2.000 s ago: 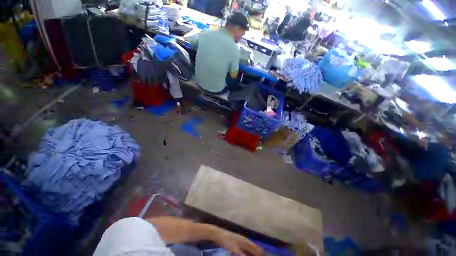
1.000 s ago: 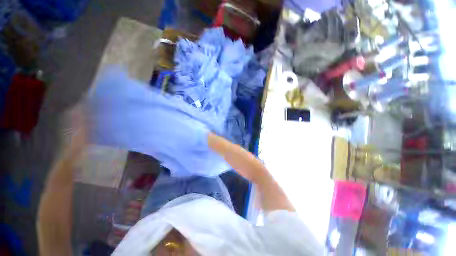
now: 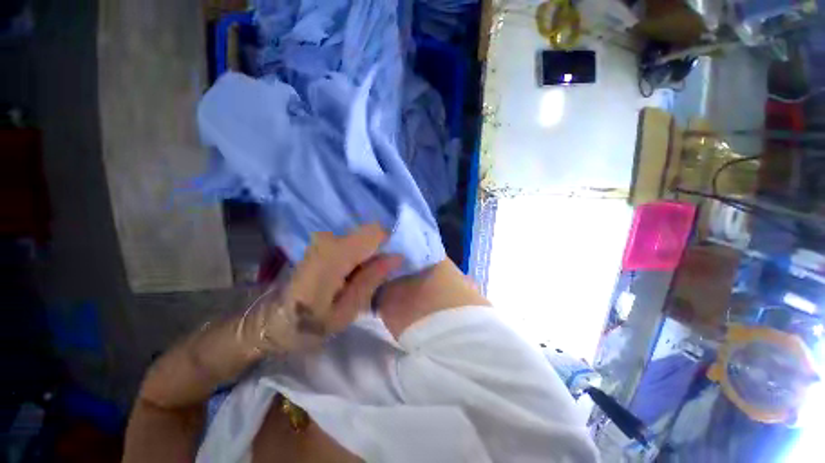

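A light-blue garment piece (image 3: 317,172) hangs crumpled in front of me, over the lower part of my right forearm. My left hand (image 3: 348,271) reaches across my body, its fingers curled at the near edge of this cloth, close to my right forearm; it grips the cloth there. My right forearm comes in from the right and goes under the cloth, so my right hand is hidden. More light-blue pieces (image 3: 362,32) lie in a heap beyond, beside a blue crate rim (image 3: 220,54).
On the right is the white machine table (image 3: 516,136) with a dark phone (image 3: 567,68), yellow-handled scissors (image 3: 558,23) and a pink basket (image 3: 660,235). An orange-yellow ring (image 3: 767,373) stands at far right. A pale board or bench (image 3: 163,154) is on the left.
My hands were wide apart on the spread cloth; now my left hand is close to my right forearm and the cloth is bunched. The view has shifted nearer the table.
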